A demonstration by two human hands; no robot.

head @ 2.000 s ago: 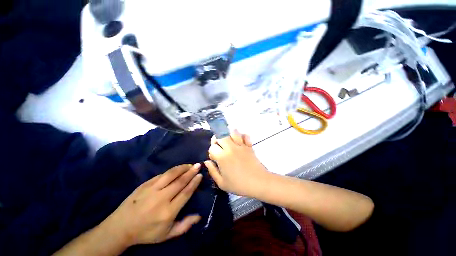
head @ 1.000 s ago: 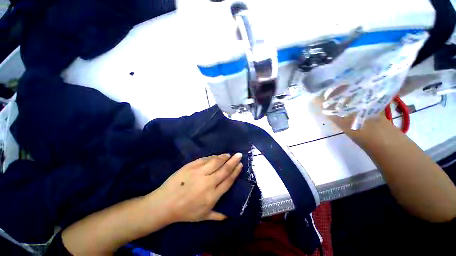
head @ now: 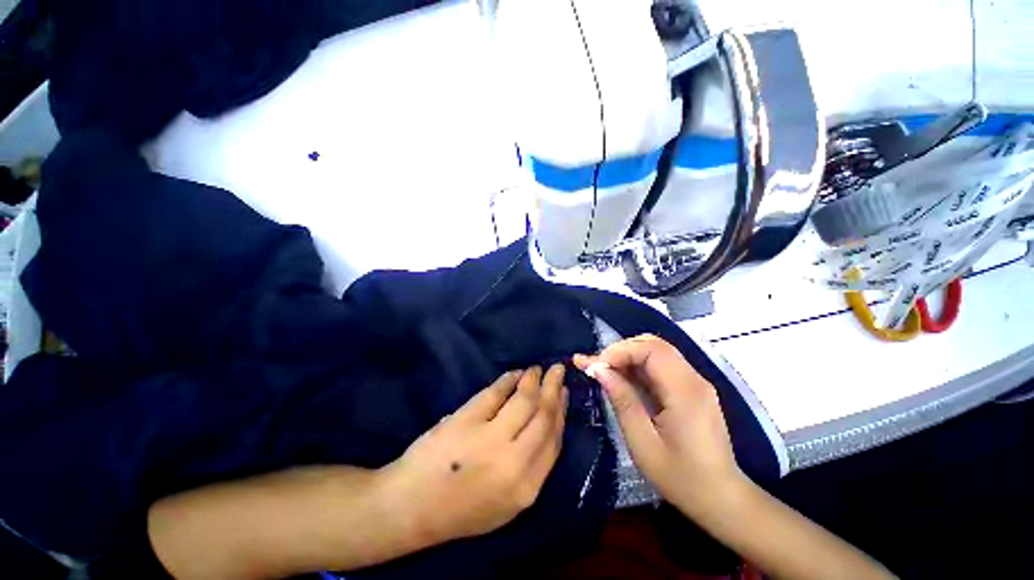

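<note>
The navy garment cloth lies heaped on the table, left of and below the sewing machine's needle area. A navy waistband strip with a white edge curves from near the needle area to the table's front edge. My left hand lies flat on the cloth, fingertips near its frayed edge. My right hand is just right of it, thumb and forefinger pinched on a small white piece, perhaps a label, at that edge. The chrome guard hides the needle and most of the presser foot.
The white machine head with a blue stripe stands at the upper middle. Printed label strips hang right of it, partly over scissors with yellow and red handles. More dark garments lie at the upper left.
My right hand has come from the label strips to the cloth edge beside my left hand, now pinching a small white piece. My left hand stays on the cloth. The camera view has shifted.
</note>
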